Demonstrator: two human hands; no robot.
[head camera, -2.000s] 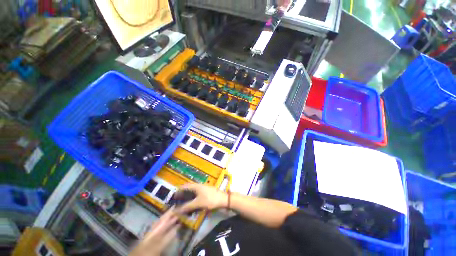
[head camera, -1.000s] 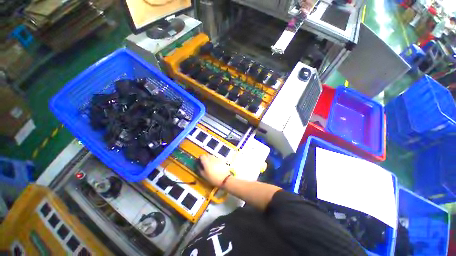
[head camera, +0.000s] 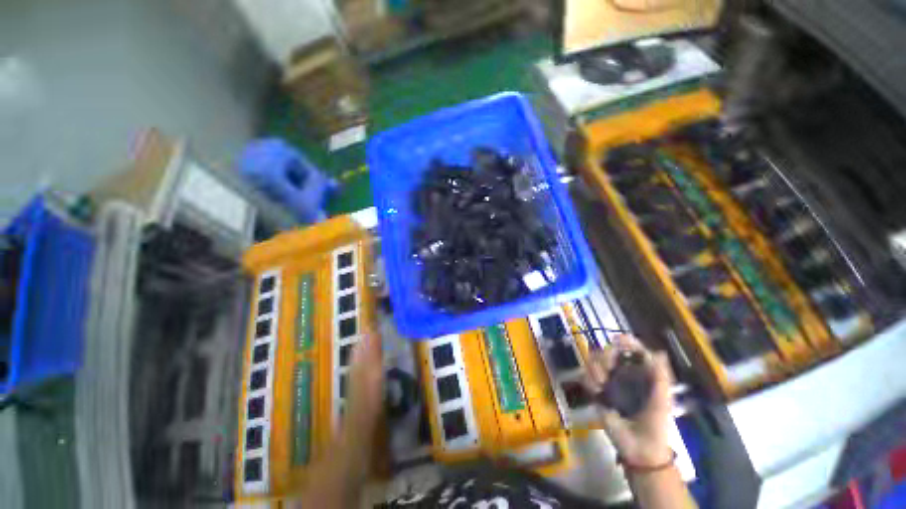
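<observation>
My right hand (head camera: 636, 403) holds a black power adapter (head camera: 628, 386) above the right edge of the near orange tray (head camera: 531, 425). A thin black cord shows just above that hand. This tray has a green centre strip and open square nests along its left side; the basket covers its far part. My left hand (head camera: 348, 427) is a blurred shape over the right side of another orange tray (head camera: 283, 242) at the left; its fingers are not clear. The nests seen on that left tray look unfilled.
A blue basket (head camera: 541, 134) heaped with black adapters rests over the near tray. An orange tray filled with adapters (head camera: 651, 109) lies at the right, below a monitor (head camera: 636, 25) and a fan box (head camera: 566, 89). Grey rails and a blue bin (head camera: 55, 298) are at the far left.
The view has swung left, bringing the left tray fully in. My right hand has left the tray's centre strip and now holds an adapter. My left hand has come back into view.
</observation>
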